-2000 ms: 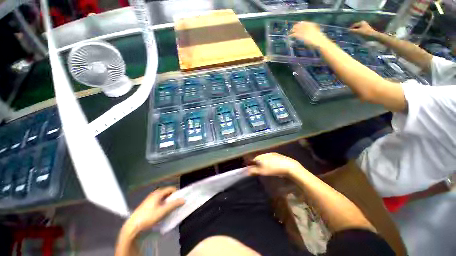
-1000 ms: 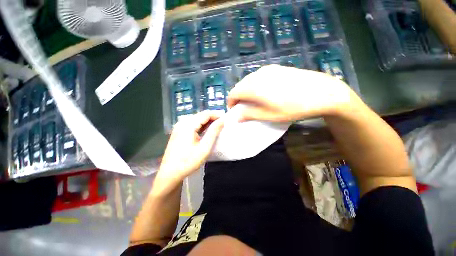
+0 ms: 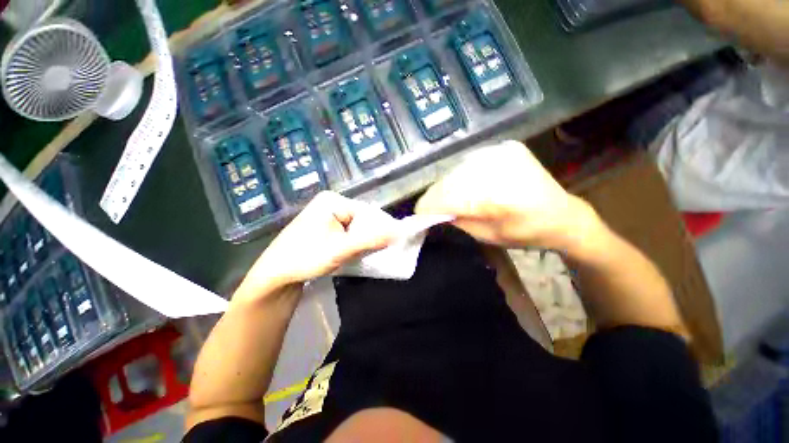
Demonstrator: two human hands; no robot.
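A piece of white label backing paper (image 3: pixel 394 260) hangs between my hands, just in front of the bench edge. My left hand (image 3: pixel 316 238) is closed on the paper's left part. My right hand (image 3: pixel 497 195) pinches its upper right corner; its fingertips are partly hidden. Behind them a clear blister tray (image 3: pixel 227 227) holds two rows of dark teal phone bodies (image 3: pixel 359 125), with white patches at the lower ends of the near row.
A white fan (image 3: pixel 59 71) stands at upper left. Label strips (image 3: pixel 143 143) curl over the bench at left. Another tray (image 3: pixel 104 329) lies at lower left, above a red stool (image 3: pixel 143 381). A cardboard box (image 3: pixel 644 251) and a person's white clothing (image 3: pixel 722 147) are at right.
My hands first came together over the near tray, then drew back to the bench edge and moved slightly apart with the paper. The view has tilted down and turned.
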